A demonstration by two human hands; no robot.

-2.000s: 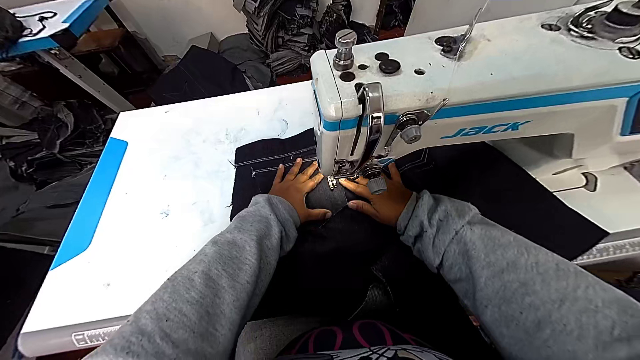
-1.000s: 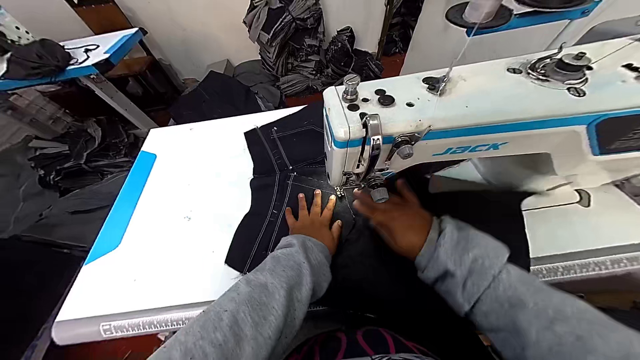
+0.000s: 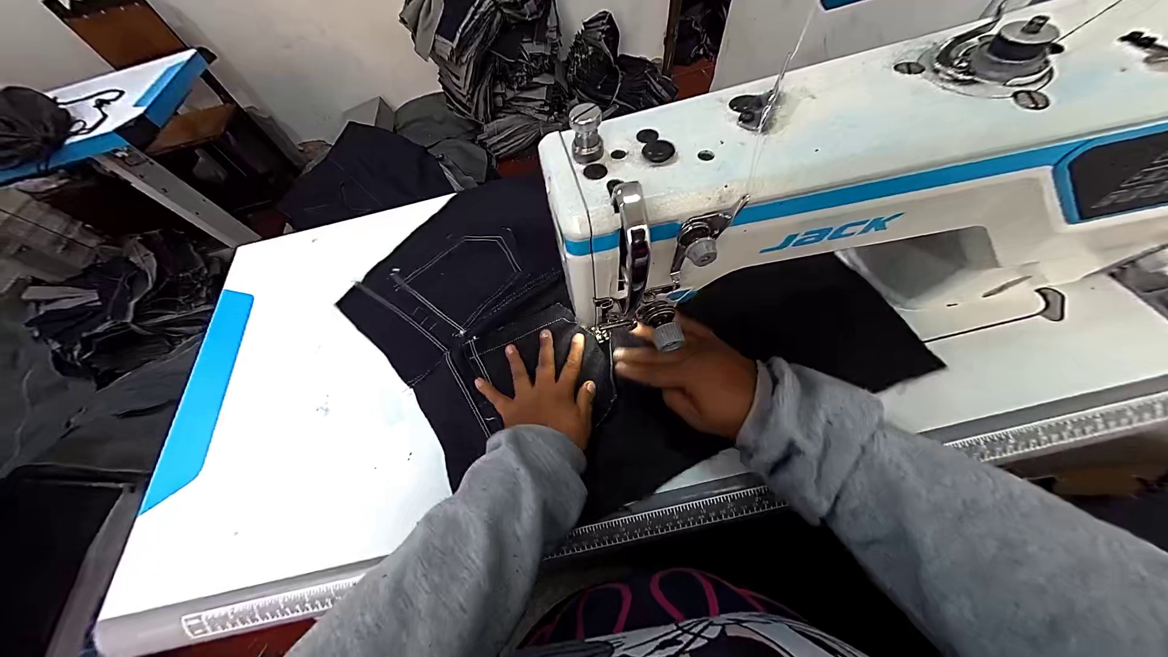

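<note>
A dark denim garment panel [image 3: 447, 265] with a stitched-on pocket and pale seams lies across the sewing table and under the needle area of a white Jack sewing machine [image 3: 821, 146]. My left hand [image 3: 545, 392] rests flat on the pocket cloth with its fingers spread, just left of the presser foot [image 3: 602, 334]. My right hand [image 3: 698, 374] is at the right of the foot, over the dark cloth, its fingertips slightly blurred and partly behind the machine's tension knob. More black cloth [image 3: 803, 310] extends under the machine's arm.
The white table [image 3: 310, 438] has a measuring scale along its front edge and a blue strip at left. Bundled dark cloth pieces [image 3: 511, 82] hang and pile behind it. Fabric heaps [image 3: 119, 319] lie at left, below a second table [image 3: 164, 91].
The denim panel has turned and shifted under the machine, with more of it now showing behind my left hand. Both hands remain beside the presser foot.
</note>
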